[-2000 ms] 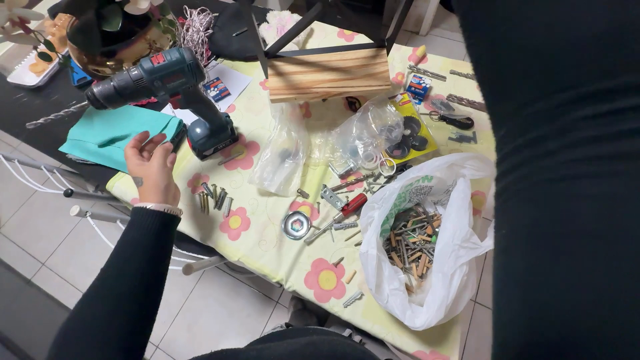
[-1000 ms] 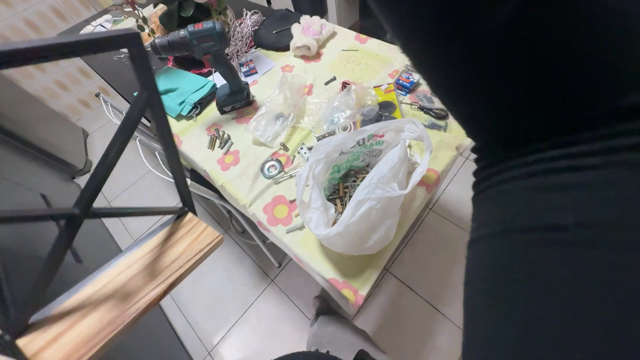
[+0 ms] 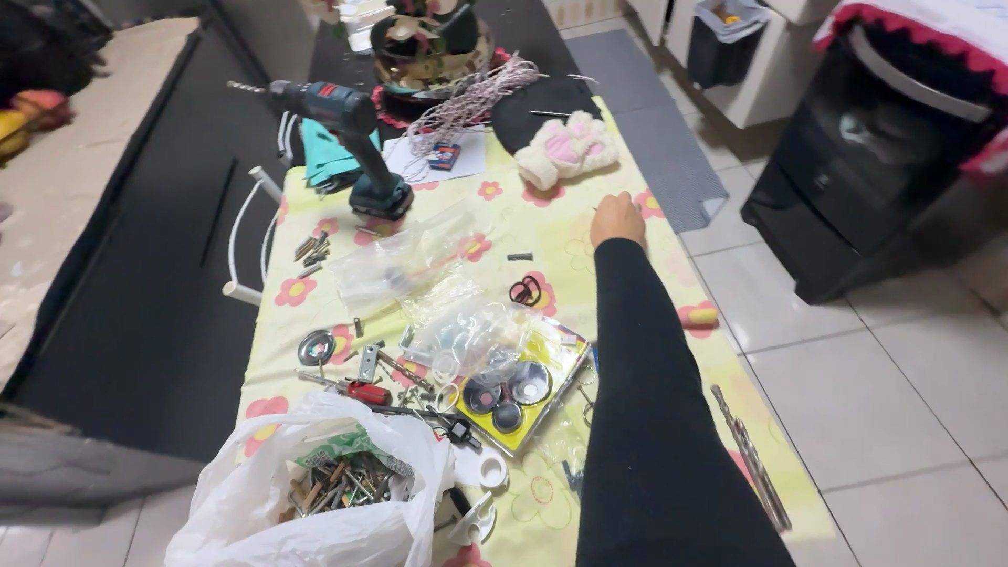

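My right hand (image 3: 618, 219), in a black sleeve, rests with curled fingers on the flowered tablecloth (image 3: 449, 193) near the table's right edge. A tiny dark tip shows beside its fingers; whether it is held cannot be told. Beyond the hand lies a cream and pink plush item (image 3: 568, 150). A cordless drill (image 3: 358, 142) with a bit stands upright at the back left. Clear plastic bags (image 3: 472, 327) lie mid-table, partly over a yellow pack of black discs (image 3: 508, 394). An open white plastic bag (image 3: 244, 480) holds many screws and wall plugs (image 3: 346, 480). My left hand is out of view.
A red-handled screwdriver (image 3: 368, 393), a round metal disc (image 3: 316, 347) and loose screws (image 3: 313, 250) lie at the left. Large drill bits (image 3: 750, 461) lie along the right edge. White-and-red cord (image 3: 472, 98) is by the pot at the back. A chair (image 3: 242, 228) stands at the left.
The wood and black metal frame, seen at the left a second ago, is out of view. My right hand has come into view over the cloth. The view has shifted strongly.
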